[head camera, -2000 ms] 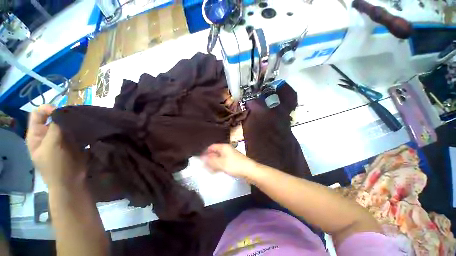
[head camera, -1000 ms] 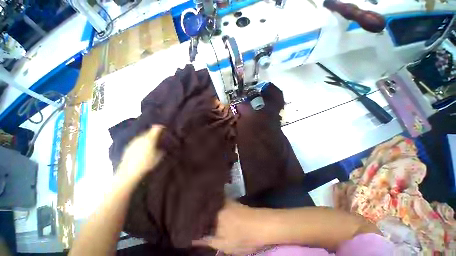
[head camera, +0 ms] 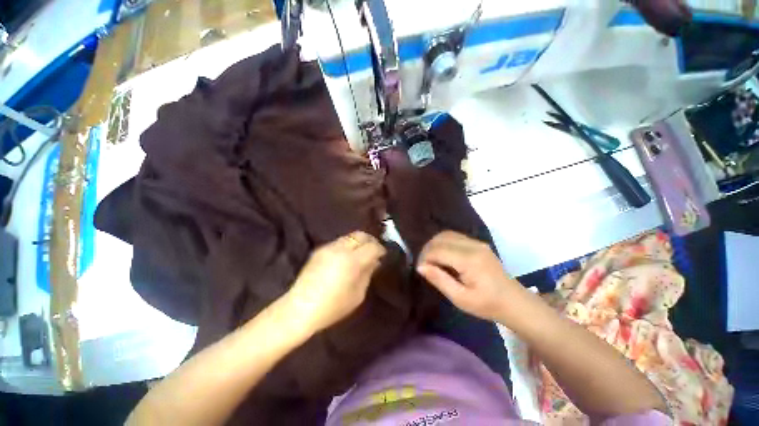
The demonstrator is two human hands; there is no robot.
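Note:
The dark brown garment (head camera: 250, 200) lies heaped left of the needle, with gathers running to the presser foot (head camera: 376, 154). A flatter brown panel (head camera: 429, 195) lies under and right of the foot, beside the knurled grey knob (head camera: 421, 153). My left hand (head camera: 343, 270) is closed on the heaped garment, below the presser foot. My right hand (head camera: 460, 268) is closed on the panel's edge, just right of my left hand. The two hands are apart, with a narrow gap between the cloth layers above them. The fingertips are partly hidden.
The white sewing machine (head camera: 499, 50) stands at the back. Scissors (head camera: 582, 133) and a dark-handled tool (head camera: 626, 181) lie right of it, beside a pink-purple phone (head camera: 672, 179). Floral cloth (head camera: 624, 308) lies lower right. Brown tape (head camera: 71, 250) edges the table at left.
Both hands have moved in below the presser foot, the left rightward, the right upward. The heaped garment is spread wider to the left. The view has shifted closer to the machine.

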